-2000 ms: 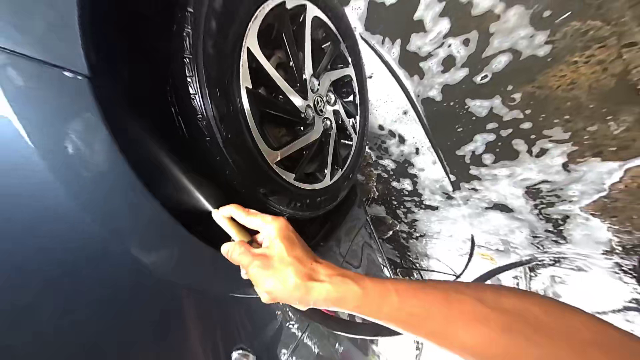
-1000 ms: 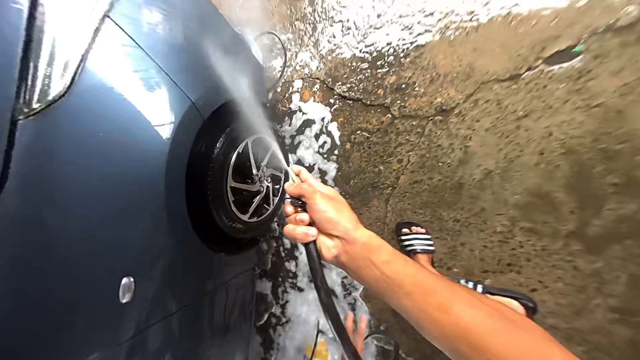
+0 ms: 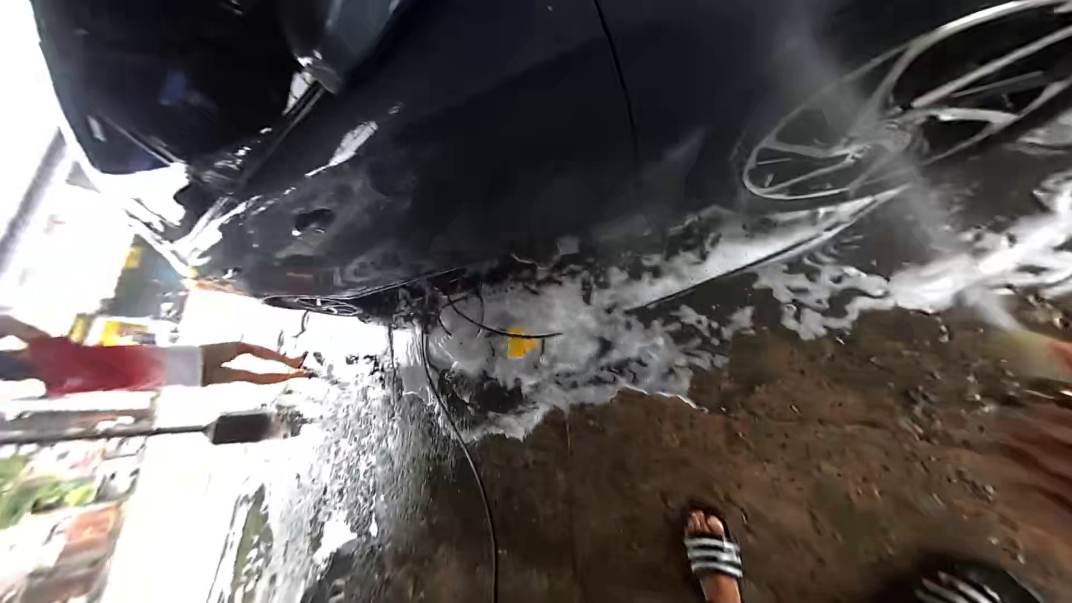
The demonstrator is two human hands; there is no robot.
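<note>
At the right edge, strongly blurred and partly cut off, my right hand [image 3: 1057, 358] holds a hose's spray nozzle [image 3: 1026, 345]. A mist of water runs from the nozzle up and left to the silver spoked wheel [image 3: 888, 138] of a dark car. The car's wet side panel [image 3: 519, 151] fills the upper part of the view, with a side mirror [image 3: 322, 50] at the upper left. My left hand is out of view.
White foam [image 3: 611, 335] lies on the wet ground beside the car, with a yellow object [image 3: 519, 343] in it. A black hose [image 3: 469, 452] crosses the ground. A sandaled foot [image 3: 712, 544] is below. A person [image 3: 109, 364] in red stands at the left.
The view has swung strongly along the car's side. The hand with the nozzle, at mid-frame a second ago, is now at the right edge. Water spray still comes from the nozzle.
</note>
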